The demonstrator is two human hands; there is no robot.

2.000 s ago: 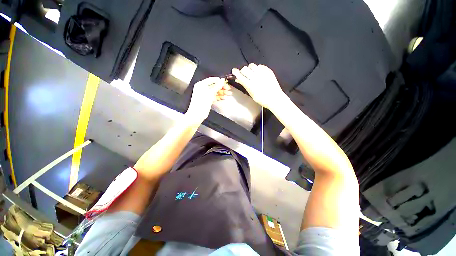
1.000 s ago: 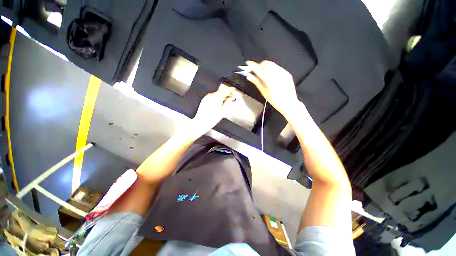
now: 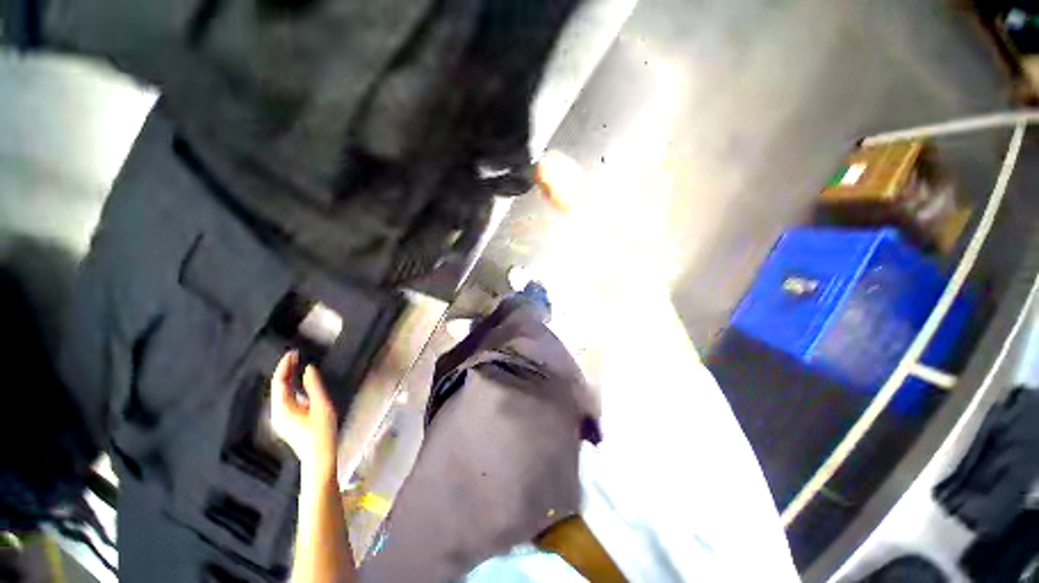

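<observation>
A black panel with cut-outs [image 3: 148, 268] lies on the left. My left hand [image 3: 304, 412] is over it, beside its openings, with thumb and fingers apart and nothing seen in it. A thick dark pile of black pieces [image 3: 342, 125] fills the top left and centre. My right hand [image 3: 561, 182] is at the pile's right edge, small, blurred and washed out by glare. I cannot tell if it grips the pile. My right arm is overexposed.
A blue bin [image 3: 792, 290] stands at the right, with a cardboard box [image 3: 877, 173] behind it. A curved white rail [image 3: 894, 393] runs beside them. Dark pieces [image 3: 993, 461] lie on a pale surface at the lower right.
The view has swung to the right. Both hands have left the panel opening they worked at and moved apart, the right one to the pile's edge. The thin thread no longer shows.
</observation>
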